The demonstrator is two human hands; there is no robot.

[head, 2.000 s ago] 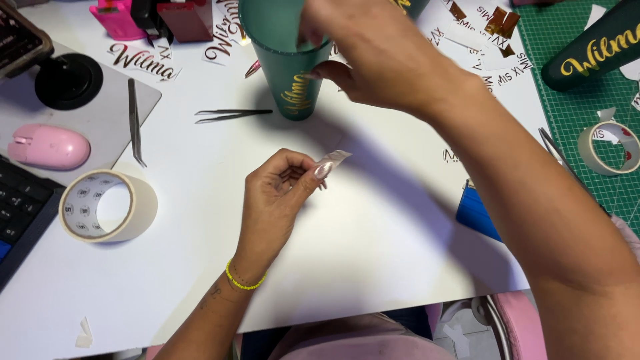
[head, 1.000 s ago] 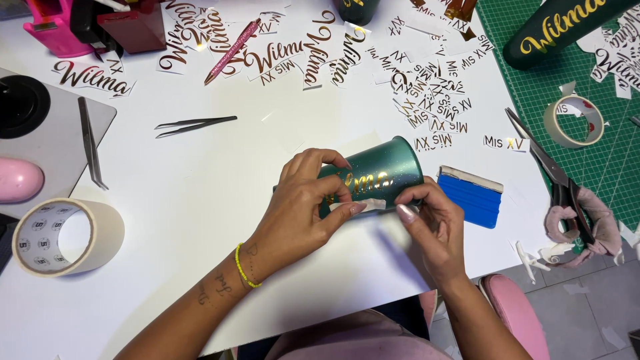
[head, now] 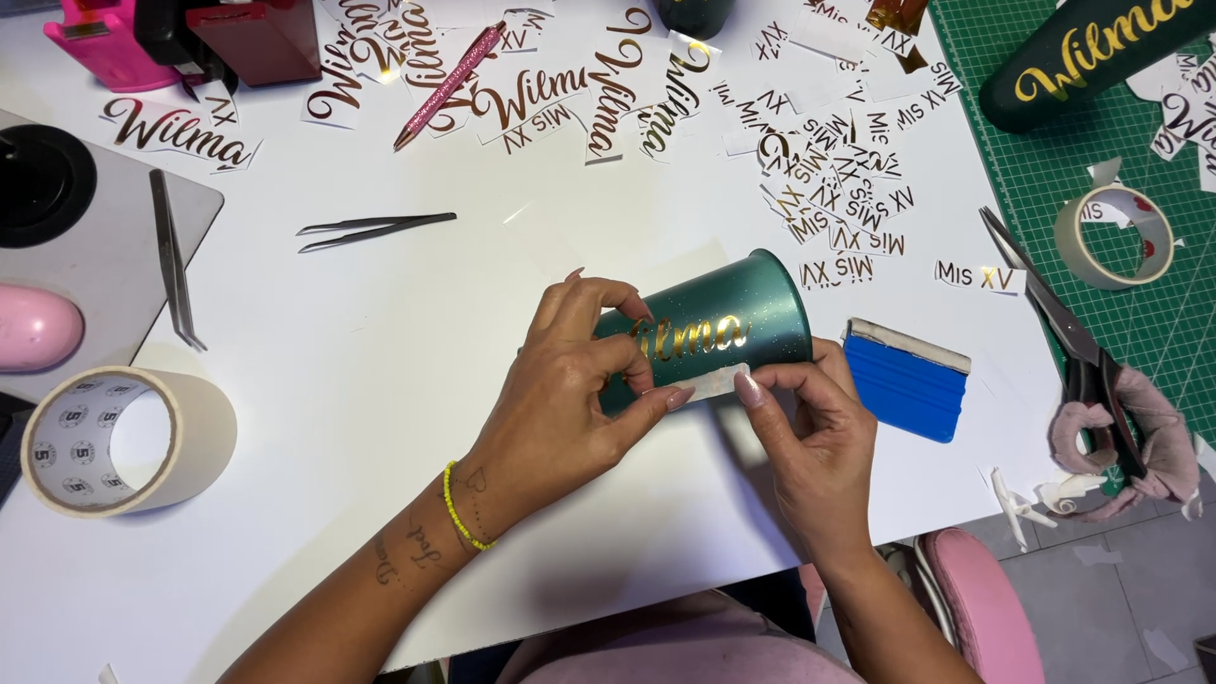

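A dark green sparkly tumbler lies on its side at the table's middle, with gold script lettering along it and its wide rim to the right. My left hand lies over its narrow end, thumb and fingers on the cup and on one end of a small whitish transfer strip. At the strip's other end, my right hand pinches it between thumb and forefinger, just below the lettering near the rim. The strip lies along the cup's near side; whether it is stuck down I cannot tell.
A blue squeegee lies right of the cup, then scissors with wrapped handles. Tweezers, a large tape roll, a pink pen and many lettered decal pieces lie around. A smaller tape roll rests on a green cutting mat.
The cup, upright at the back under my right hand two seconds ago, now lies sideways between my hands. The strip, earlier in my left fingers, is now against the cup.
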